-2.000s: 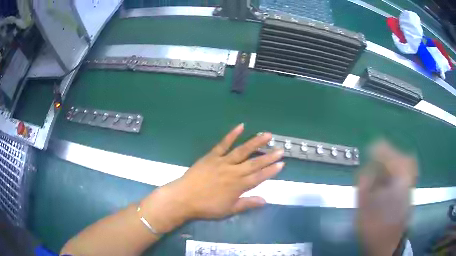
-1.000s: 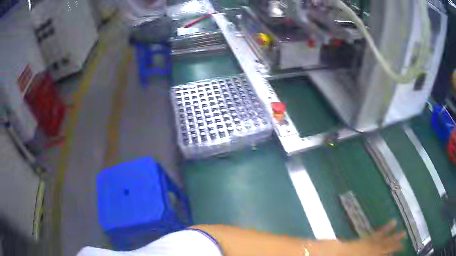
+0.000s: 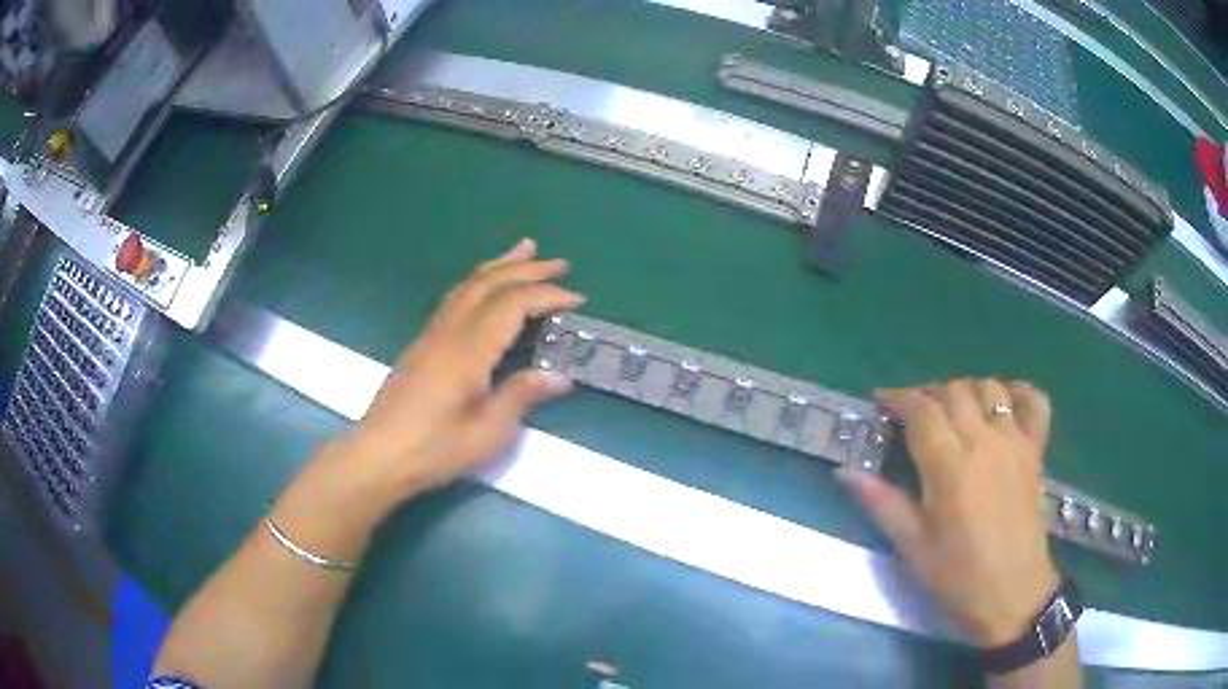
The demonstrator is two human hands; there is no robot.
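Observation:
A grey-brown fixture base (image 3: 687,384) with a row of several pockets holding small shiny parts lies slanting across the green bench. My left hand (image 3: 445,384) has its thumb and fingers around the left end. My right hand (image 3: 976,491) holds the right end between thumb and fingers. The fingertips partly hide both ends. A second fixture base (image 3: 1111,525) sticks out to the right behind my right hand, its left part hidden by that hand.
A fixture row (image 3: 646,155) runs along the far strip, with a dark end block (image 3: 839,215) at its right end. The fixture stack (image 3: 1030,182) stands at upper right beside a long grey bar (image 3: 808,97). The machine's red button (image 3: 132,256) and a component tray (image 3: 67,384) are at left.
The view has swung back from the tray and blue stool to the bench. My left hand, reaching beside a bar one second ago, now holds a fixture base, and my right hand has come into view.

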